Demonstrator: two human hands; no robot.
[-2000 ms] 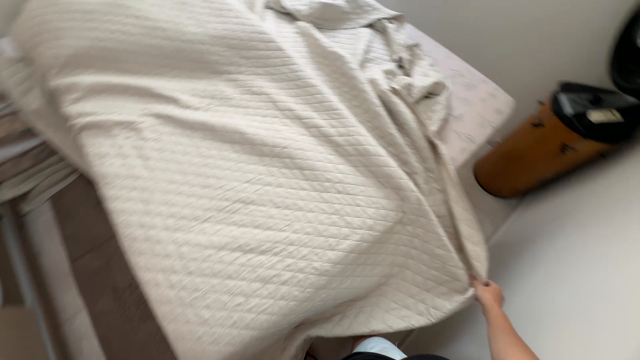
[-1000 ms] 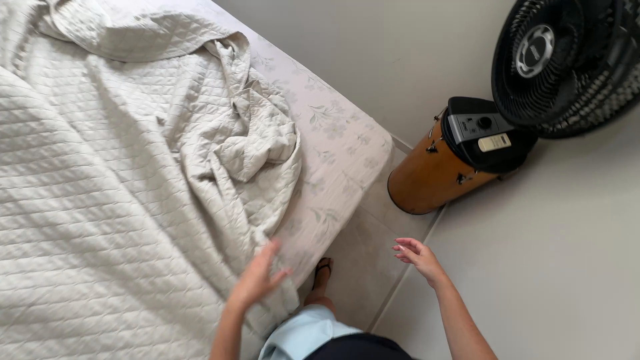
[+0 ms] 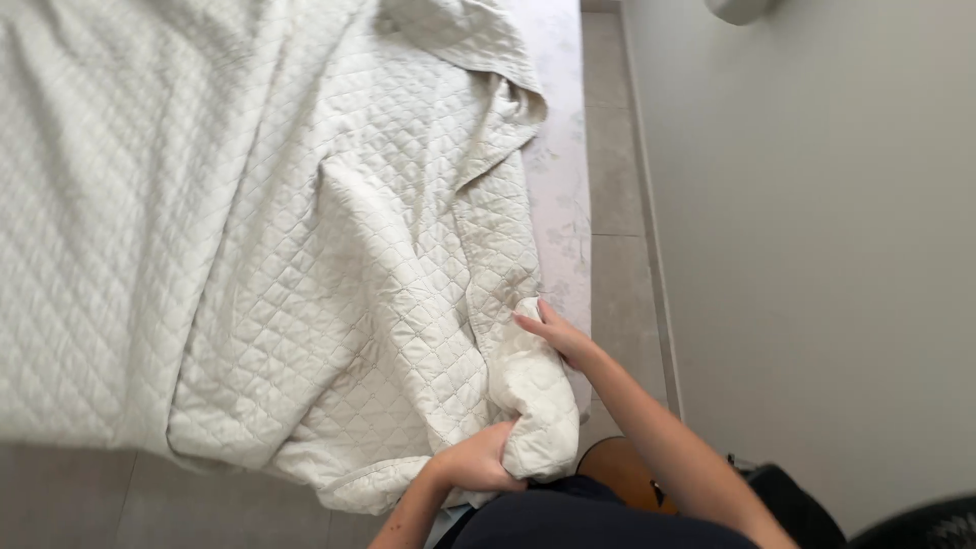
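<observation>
A pale, diamond-quilted bedspread (image 3: 305,252) lies rumpled over a bed, its folds running lengthwise. The floral fitted sheet on the mattress (image 3: 560,221) shows along the right side. Low in the view, my left hand (image 3: 484,457) grips a bunched roll of the bedspread near its lower right corner. Farther up that roll, my right hand (image 3: 560,335) holds the bedspread between thumb and fingers at the mattress edge; some fingers are hidden by the cloth.
A gray wall (image 3: 808,229) stands to the right, beyond a narrow strip of tiled floor (image 3: 618,168). A wooden drum (image 3: 621,473) and part of a black fan (image 3: 923,526) are at the lower right.
Both hands, apart from the cloth and with fingers spread a second ago, now hold the bedspread. The view has turned strongly, bringing the drum and fan to the lower edge.
</observation>
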